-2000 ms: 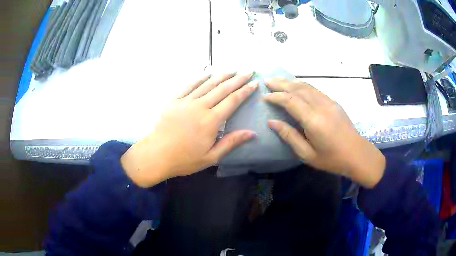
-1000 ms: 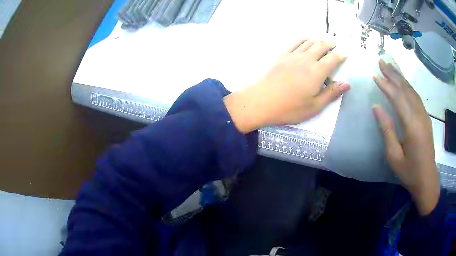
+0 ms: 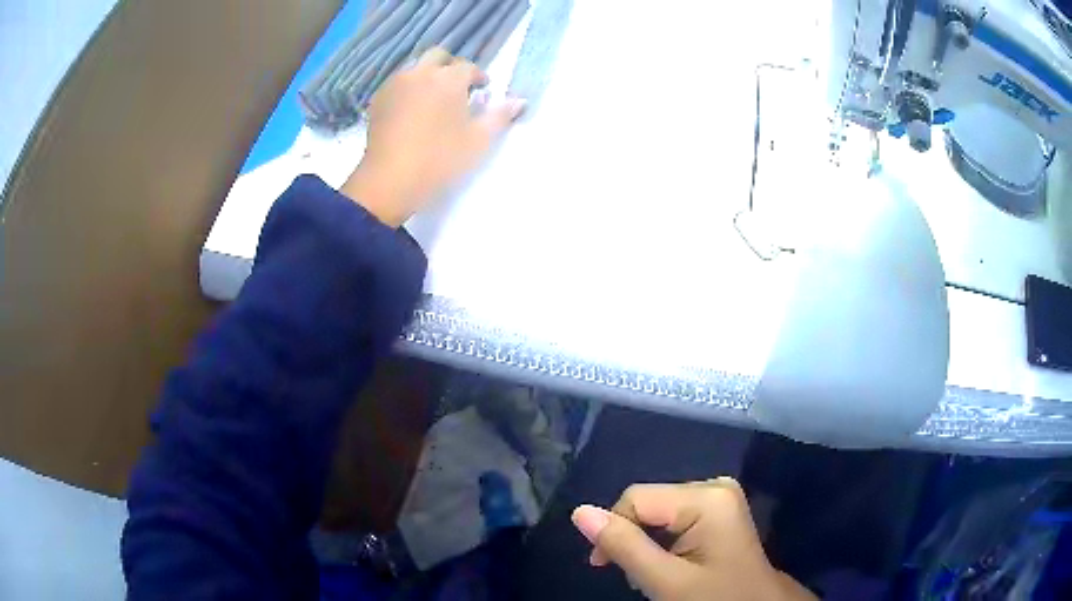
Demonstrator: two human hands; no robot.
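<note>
The smooth grey curved fabric panel (image 3: 864, 317) lies flat below the needle area, its rounded end over the table's front edge. Its top reaches the presser foot (image 3: 875, 153). My left hand (image 3: 429, 129) is at the stack of folded grey strips (image 3: 394, 53), fingers on its right side beside a speckled strip (image 3: 541, 49); whether it grips one cannot be told. My right hand (image 3: 694, 540) is low in front of the table edge, off the panel, fingers curled, with nothing visible in it.
The white sewing machine head (image 3: 999, 94) stands at upper right. A black phone (image 3: 1049, 321) is at the right edge. A ruler-marked band (image 3: 564, 373) runs along the table front. A brown board (image 3: 106, 270) is at left. Clear plastic (image 3: 999, 528) hangs at lower right.
My left hand has left the panel's side and moved left to the strips. My right hand has let go of the panel and dropped below the table edge. The panel stays by the needle.
</note>
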